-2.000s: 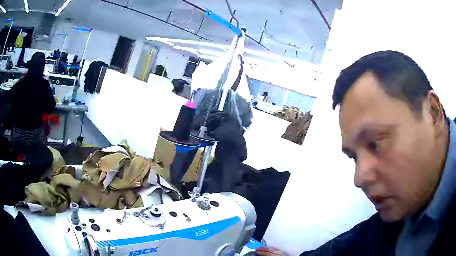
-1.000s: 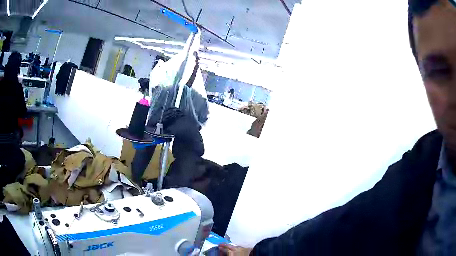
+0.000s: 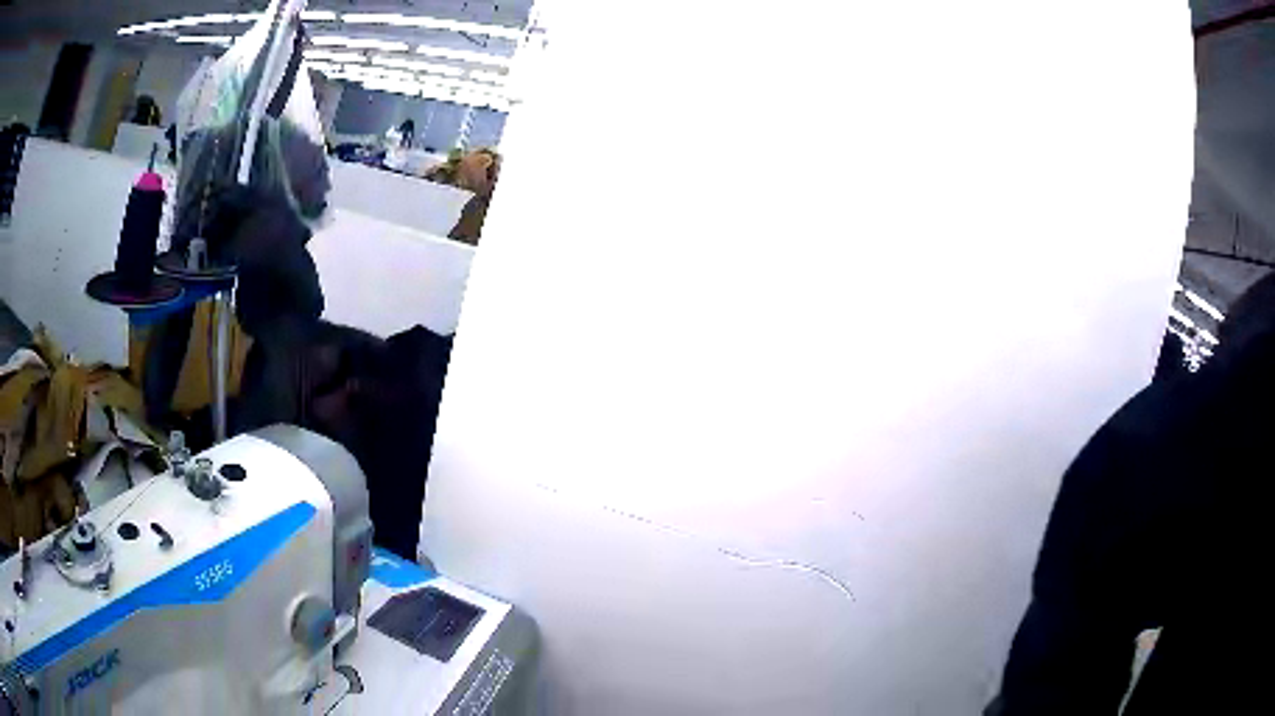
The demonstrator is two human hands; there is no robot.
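Note:
The white JACK sewing machine (image 3: 210,588) with a blue stripe stands at the lower left, its left end cut off by the frame edge. Its round handwheel end (image 3: 343,518) faces right. A dark control panel (image 3: 428,621) lies on the housing to the right of it. The needle area and any cloth under it are out of the picture. Neither of my hands is in view.
A person in dark clothing (image 3: 1133,532) is at the right edge, head out of view. A white partition (image 3: 811,350) fills the middle. A black thread cone (image 3: 140,238) stands behind the machine. Tan cut pieces (image 3: 49,420) lie at left, black cloth (image 3: 378,406) behind the machine.
The view has swung right, so the machine and thread cone sit further left. The person's face has left the picture, and their hand no longer rests by the machine's right end.

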